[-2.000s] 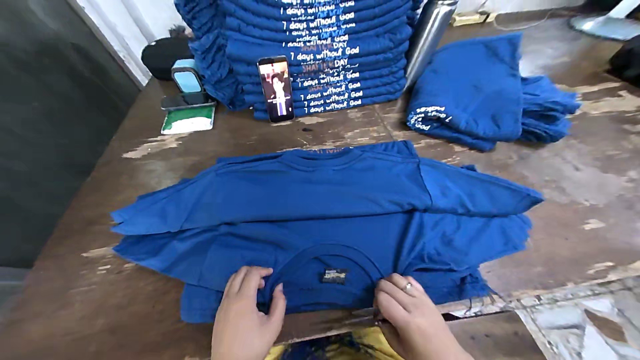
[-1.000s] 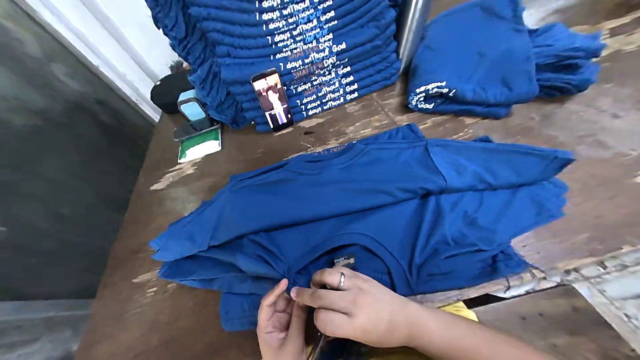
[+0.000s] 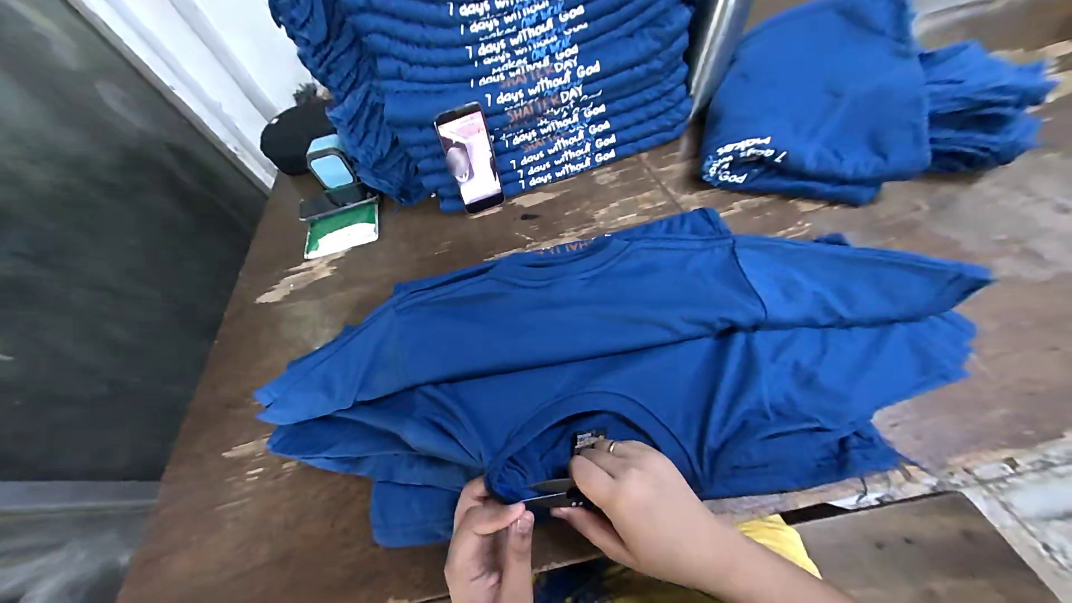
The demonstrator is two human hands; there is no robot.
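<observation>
Blue T-shirts [image 3: 569, 335] lie spread in layers on the worn wooden table, the nearest with its round neckline towards me. At the left side of that neckline, my left hand [image 3: 490, 536] pinches the collar edge between thumb and fingers. My right hand [image 3: 628, 502] holds small thread snips [image 3: 557, 494], their blades apart and pointing left at the collar edge beside my left fingertips. A dark neck label [image 3: 588, 439] shows just above my right fingers. The handle of the snips is mostly hidden in my right hand.
A tall stack of folded blue printed shirts [image 3: 536, 100] stands at the back, a phone [image 3: 469, 159] leaning against it. Left of it are a small green-and-white container [image 3: 343, 230] and a black object [image 3: 295, 138]. A metal cylinder [image 3: 718, 50] and more folded blue shirts [image 3: 821, 109] are at the right.
Two seconds ago my hands were apart on either side of the neckline; now both are at its left side. The snips show in my right hand. The view has shifted and tilted.
</observation>
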